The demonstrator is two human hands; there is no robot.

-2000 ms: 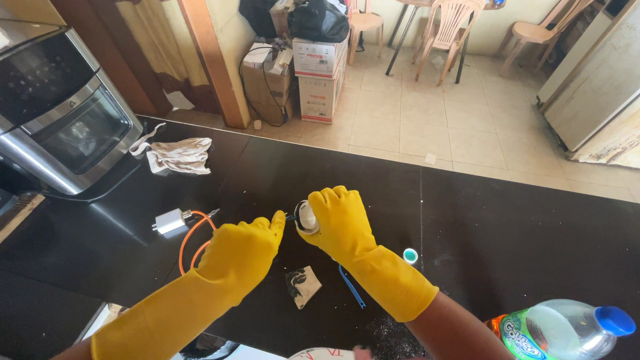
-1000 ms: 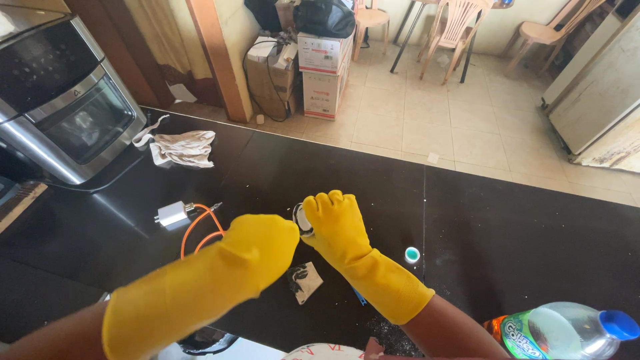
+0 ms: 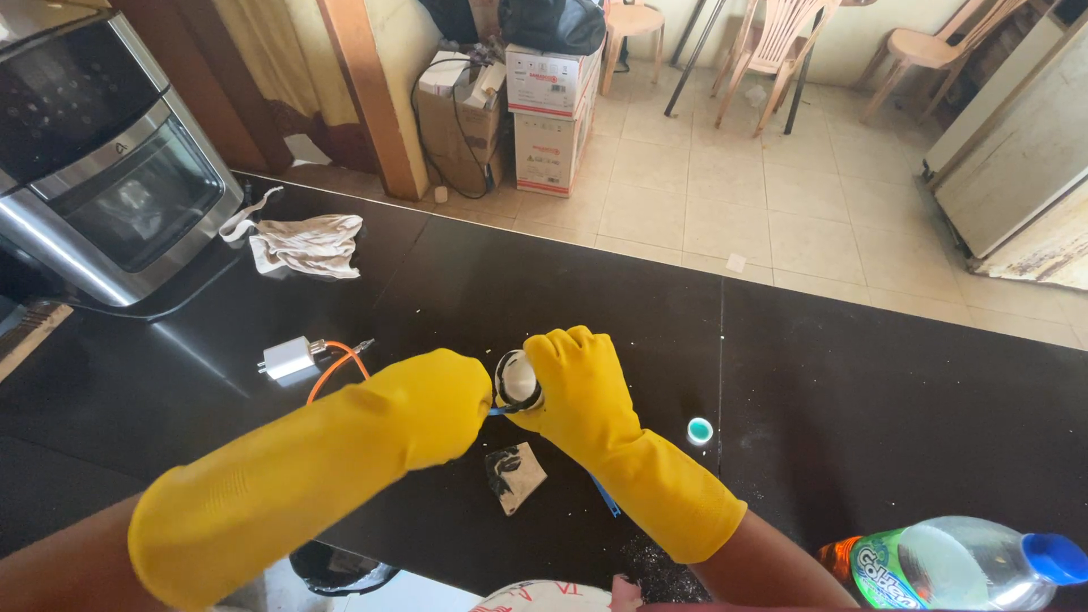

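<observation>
Both my hands wear long yellow rubber gloves and meet over the black counter. My right hand (image 3: pixel 586 382) is closed around a small white round object with a black rim (image 3: pixel 517 380). My left hand (image 3: pixel 446 408) is a fist at that object's left side, shut on a thin blue tool (image 3: pixel 501 410) whose end touches the black rim; most of the tool is hidden. Below them lies a small beige piece smeared with black (image 3: pixel 516 478). A blue strip (image 3: pixel 607 497) shows partly under my right forearm.
On the counter (image 3: pixel 850 408) are a white power adapter (image 3: pixel 289 359) with an orange cable (image 3: pixel 340 365), a crumpled cloth (image 3: pixel 308 245), a small cap with green inside (image 3: pixel 699 431) and a plastic bottle with blue cap (image 3: pixel 960 561). A steel oven (image 3: pixel 127 187) stands at left.
My left hand has turned from an extended finger grip into a fist beside the white object. My right hand still holds the object in nearly the same place.
</observation>
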